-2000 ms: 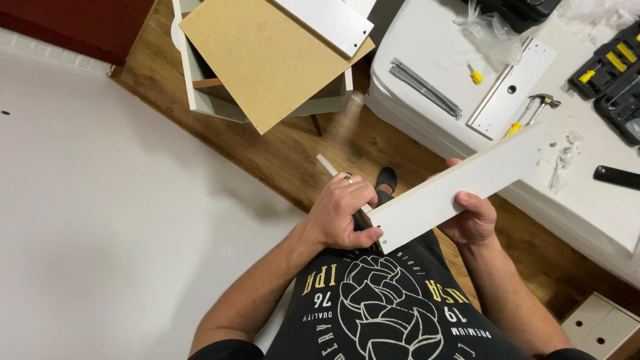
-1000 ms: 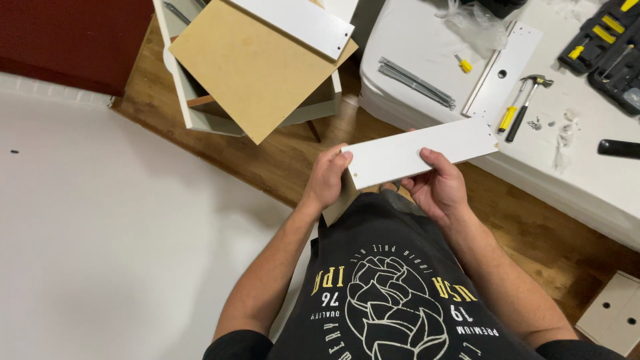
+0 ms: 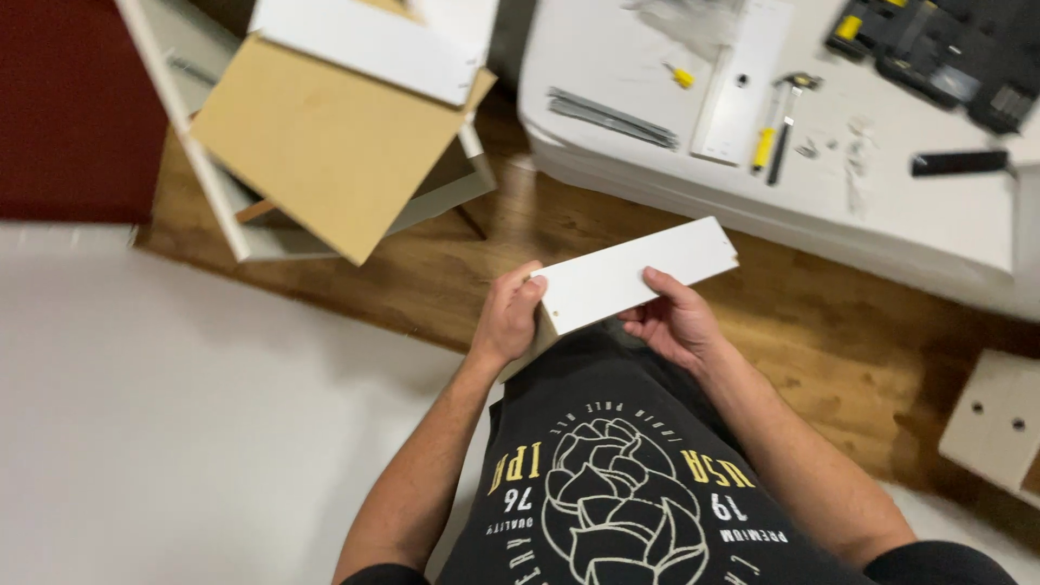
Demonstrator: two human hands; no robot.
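A white furniture panel point(image 3: 634, 272) with small holes near its ends is held in front of my waist, tilted up to the right. My left hand point(image 3: 510, 317) grips its left end, the thumb on the white face, where a second board point(image 3: 532, 349) meets it and runs down toward my shirt. My right hand point(image 3: 674, 318) holds the panel's lower edge near the middle, thumb on the face and fingers under it. How the two boards join is hidden by my left hand.
On the white table lie metal rails point(image 3: 613, 120), a drilled white panel point(image 3: 741, 81), a hammer point(image 3: 788, 122), a yellow-handled tool point(image 3: 764, 146) and a black tool case point(image 3: 934, 61). A brown fibreboard sheet point(image 3: 329, 134) rests on a white furniture frame point(image 3: 183, 146).
The white panel has been lowered and turned from its steeper slant of two seconds ago. My left hand has shifted from the lower corner, seen two seconds ago, to the panel's left end.
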